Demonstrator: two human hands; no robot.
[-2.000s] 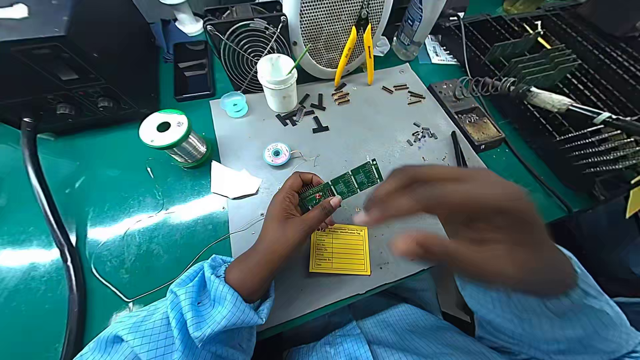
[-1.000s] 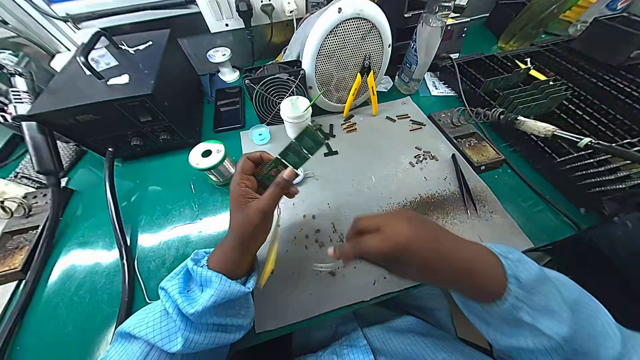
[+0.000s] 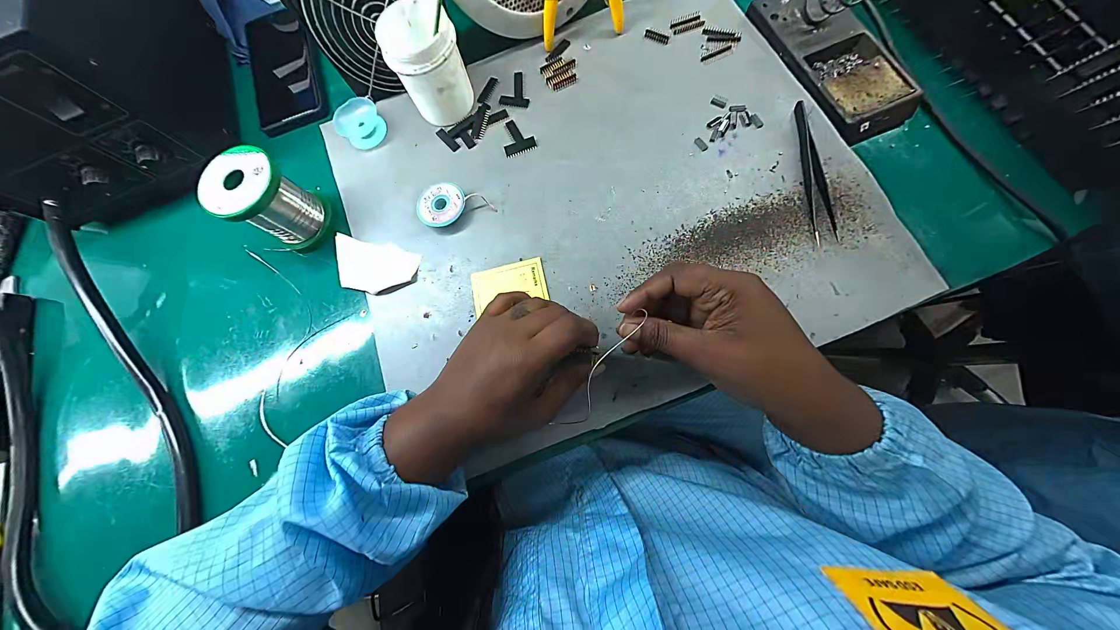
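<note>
My left hand (image 3: 525, 359) is curled palm down near the mat's front edge, at the lower side of a yellow printed card (image 3: 510, 284). Whatever lies under its fingers is mostly hidden; a small dark edge shows by the fingertips. To its right, the thumb and index finger of my right hand (image 3: 717, 332) pinch a thin silvery wire (image 3: 616, 346), which bends at these fingertips and runs down past my left fingertips in a loose curve. Tweezers (image 3: 815, 175) lie on the grey mat (image 3: 604, 131), above and right of my right hand, beside scattered brown grains (image 3: 744, 232).
A solder spool (image 3: 293, 210), a small wick spool (image 3: 440, 205) and a torn white paper (image 3: 376, 264) are at the left. Farther back stand a white bottle (image 3: 429, 70), black connectors (image 3: 481, 118) and a soldering iron stand (image 3: 840, 74). A black cable (image 3: 131, 359) crosses the left side.
My left hand has come down from the raised hold on a green circuit board, which is out of sight now. My right hand now pinches the wire. The view has tilted down.
</note>
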